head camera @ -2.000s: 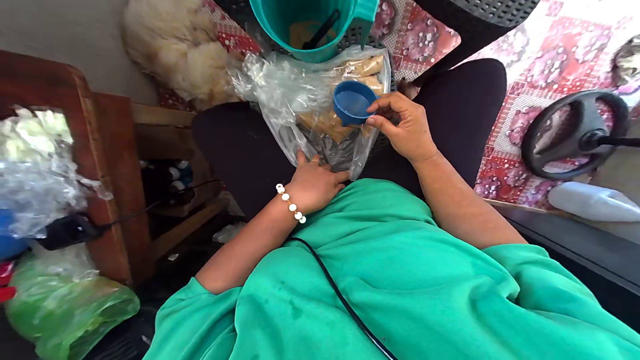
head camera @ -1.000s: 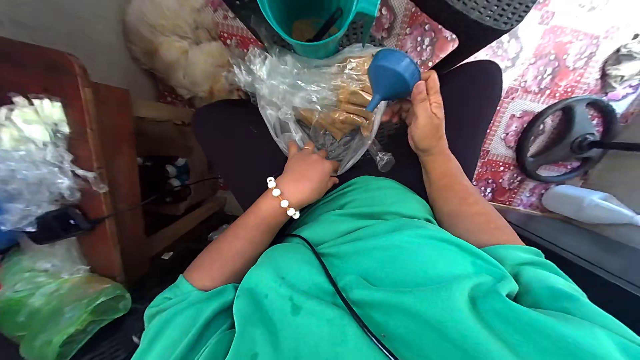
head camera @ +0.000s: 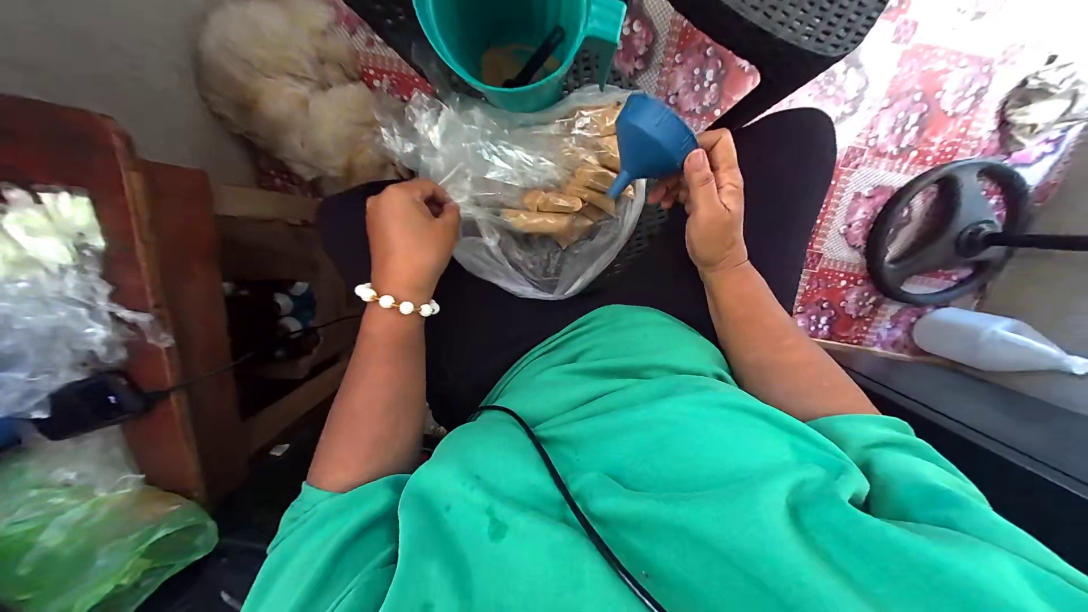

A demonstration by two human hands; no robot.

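My right hand [head camera: 712, 200] holds a blue plastic funnel [head camera: 653, 136] by its rim, its spout pointing down and left over a clear plastic bag [head camera: 493, 161]. Inside the bag lie several narrow packets of light brown contents [head camera: 548, 212]. My left hand [head camera: 414, 225], with a white bead bracelet at the wrist, is curled at the bag's left edge; whether it pinches the plastic I cannot tell. Just beyond the bag stands a teal plastic pitcher [head camera: 531, 95] with a black-handled utensil [head camera: 540, 58] and some light brown matter in it.
A fluffy cream-coloured animal or furry item [head camera: 297, 93] lies at the upper left. On the left is a reddish wooden stand [head camera: 174, 323] with plastic bags. To the right are a dark wheel [head camera: 948, 231] on a rod and a white bottle [head camera: 977, 340], beside a patterned red covering.
My left hand has moved from the bag's near edge to its left edge and curled. The funnel, upright two seconds ago with its open mouth showing, is now tilted in my right hand.
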